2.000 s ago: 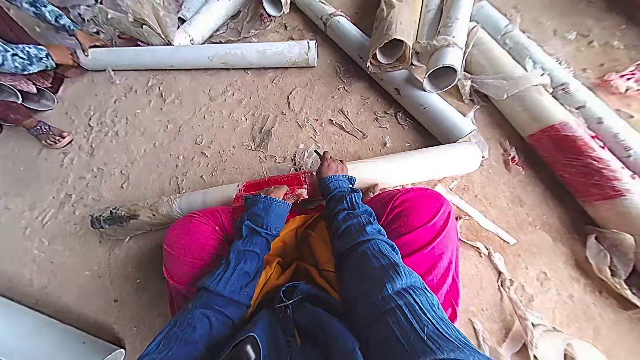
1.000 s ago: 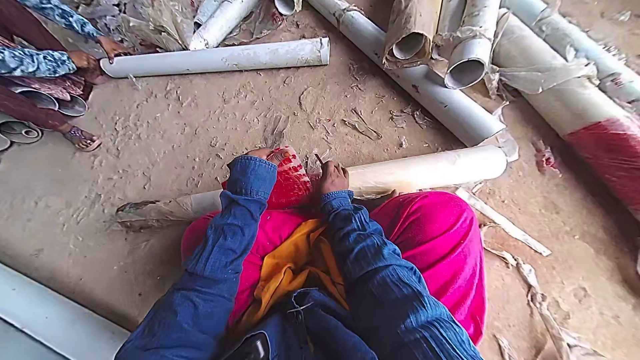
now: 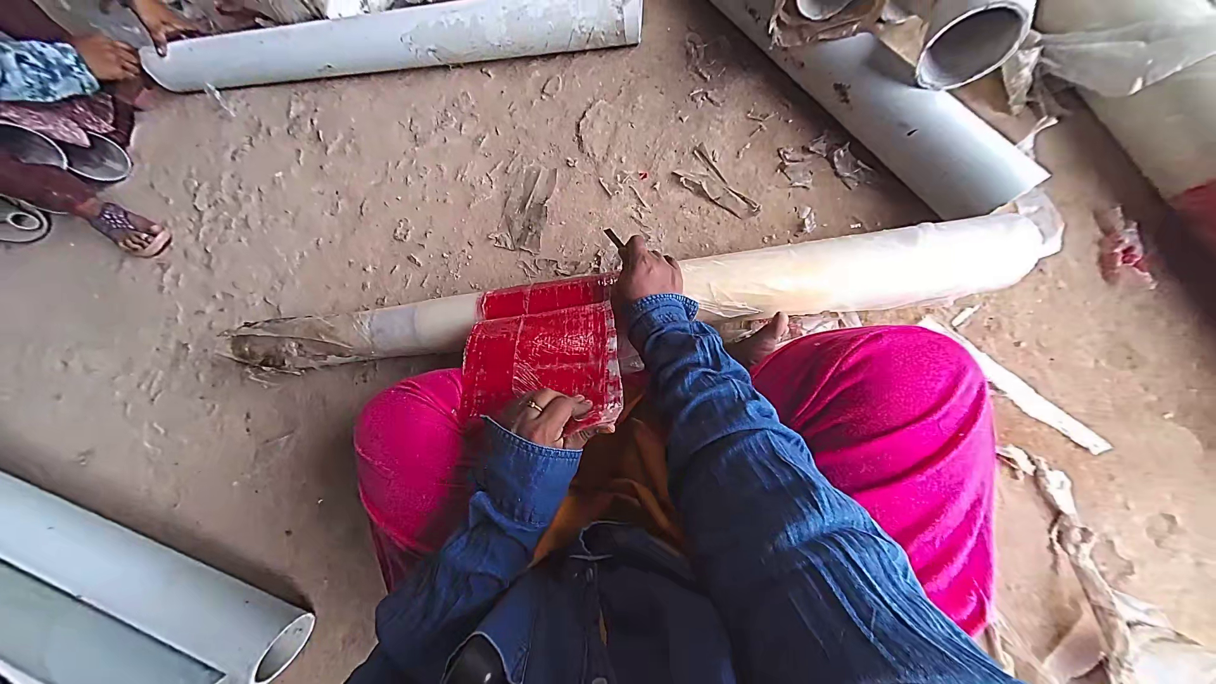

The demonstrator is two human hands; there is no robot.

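A long pipe in whitish plastic wrap (image 3: 855,266) lies across the ground in front of my knees. Around its middle is a red plastic sheet (image 3: 546,351), with a loose flap drawn toward me. My left hand (image 3: 551,416) pinches the near edge of that flap above my lap. My right hand (image 3: 648,271) rests at the sheet's right edge on the pipe, closed on a thin dark tool (image 3: 614,238) whose tip points up and left; its kind cannot be told. Crumpled clear film (image 3: 294,344) covers the pipe's left end.
Bare grey pipes lie at the top (image 3: 399,43), upper right (image 3: 902,123) and lower left (image 3: 142,570). Another person's hands (image 3: 109,57) touch the top pipe, a sandalled foot (image 3: 133,231) below. Film scraps (image 3: 717,185) and a white strip (image 3: 1016,385) lie on the dirt floor.
My left hand has moved from the pipe toward my lap, drawing out the red flap, which lay against the pipe two seconds ago. My right hand stays on the pipe.
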